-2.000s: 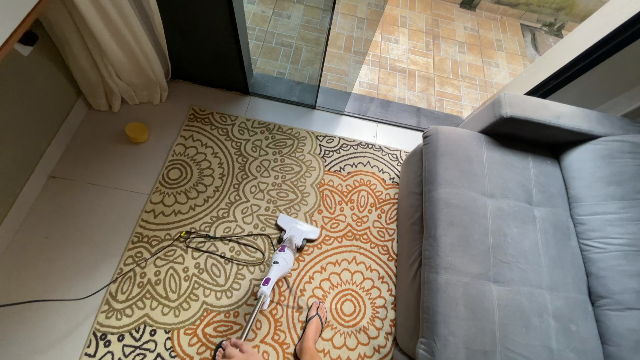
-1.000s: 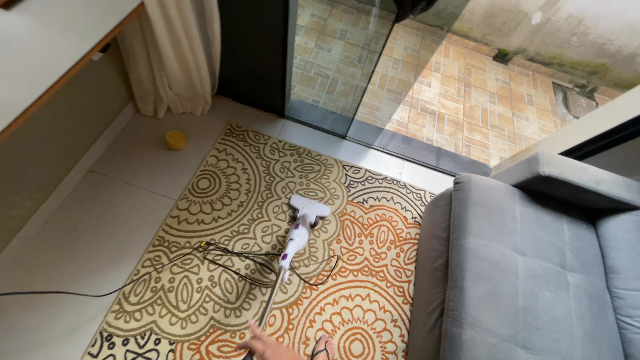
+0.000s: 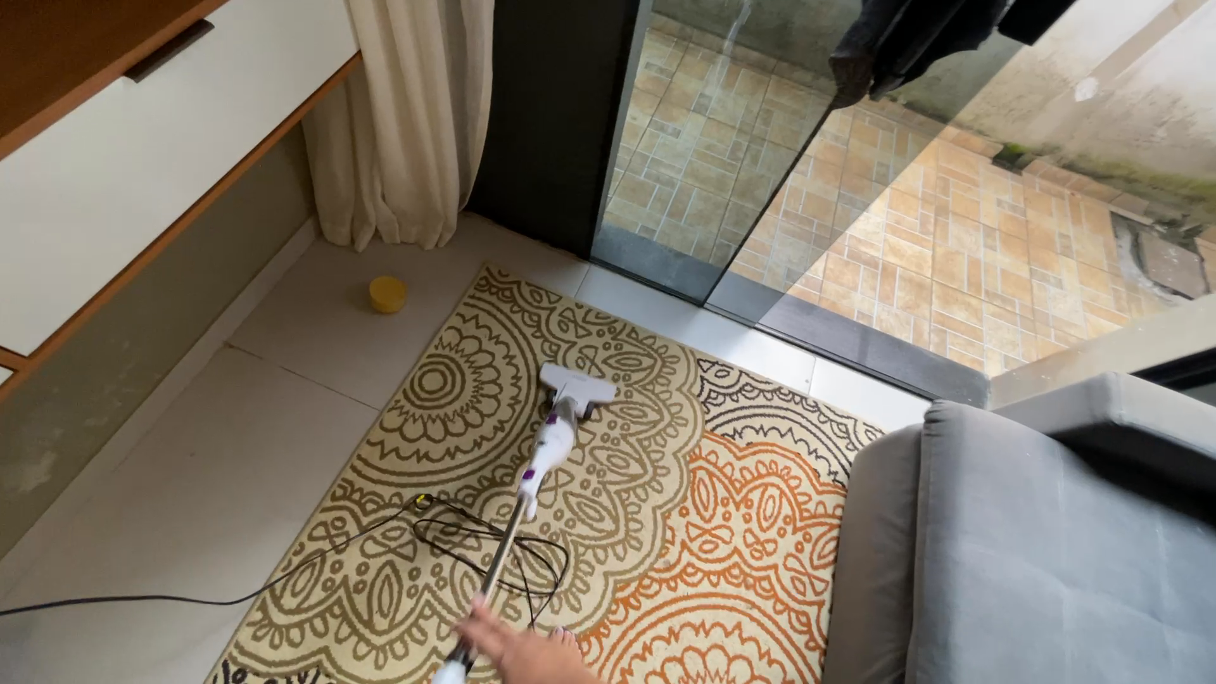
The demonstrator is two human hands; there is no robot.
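A white and purple stick vacuum cleaner [image 3: 556, 446] lies along the patterned rug [image 3: 646, 532], its floor head [image 3: 578, 385] flat on the pile. Its metal tube [image 3: 503, 551] runs down to a white part at the bottom edge. My right hand [image 3: 513, 651], blurred, reaches in from the lower right with its fingers across the lower tube; how firmly they close is unclear. My left hand is out of view. A thin black cord [image 3: 475, 541] lies in loose loops beside and under the tube, and trails off to the left. Toes show just beyond my right hand.
A grey sofa [image 3: 1054, 551] borders the rug on the right. A yellow round object [image 3: 387, 294] sits on the floor tiles near a cream curtain [image 3: 408, 123]. A white cabinet with wood edges [image 3: 180, 142] juts in at upper left. Glass sliding doors [image 3: 760, 190] stand beyond the rug.
The vacuum's floor head has moved across the rug toward its far left corner. My right hand has come into view at the tube since the earliest frame. The view has shifted toward the cabinet.
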